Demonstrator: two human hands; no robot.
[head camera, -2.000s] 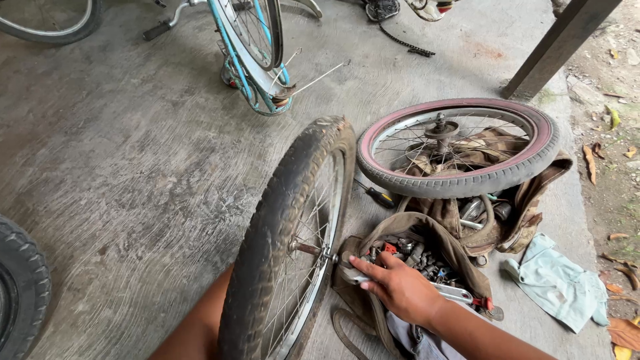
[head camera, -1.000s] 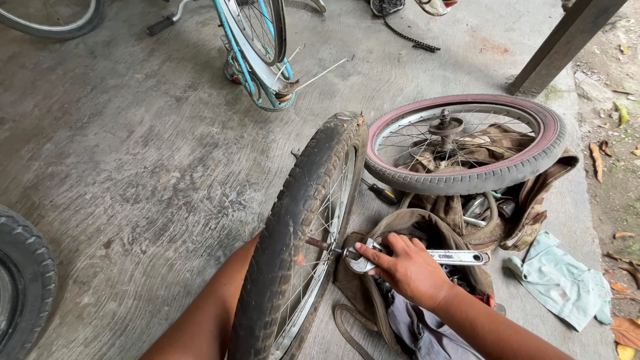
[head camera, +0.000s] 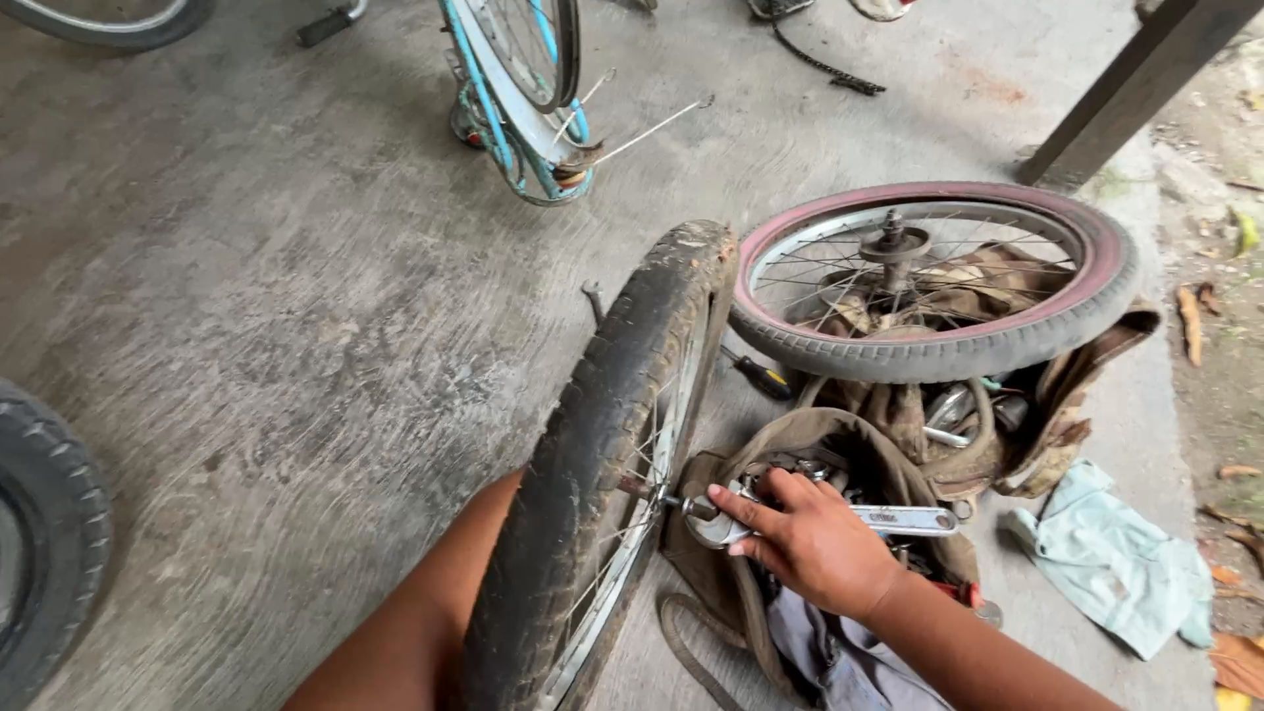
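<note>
My right hand (head camera: 815, 538) grips an adjustable wrench (head camera: 904, 519) near its head. The wrench's jaws are at the axle end of an upright bicycle wheel with a worn black tire (head camera: 592, 425), beside its hub (head camera: 647, 491). The handle points right, above an open brown fabric bag (head camera: 829, 425) that holds many metal parts. My left hand is not in view; bare skin of a limb (head camera: 425, 592) shows left of the wheel and passes behind it.
A red-rimmed wheel (head camera: 1111, 257) lies over a second tool bag (head camera: 1071, 415). Around are a screwdriver (head camera: 762, 377), a small wrench (head camera: 592, 299), a pale cloth (head camera: 1116, 558), a post (head camera: 1136, 89), a light-blue bicycle frame (head camera: 504, 118), a chain (head camera: 829, 69) and a tire (head camera: 59, 533) at left.
Since the first frame, the adjustable wrench's handle has swung up from low over the bag to nearly level, with my right hand still at its head. The upright wheel's top has shifted slightly right.
</note>
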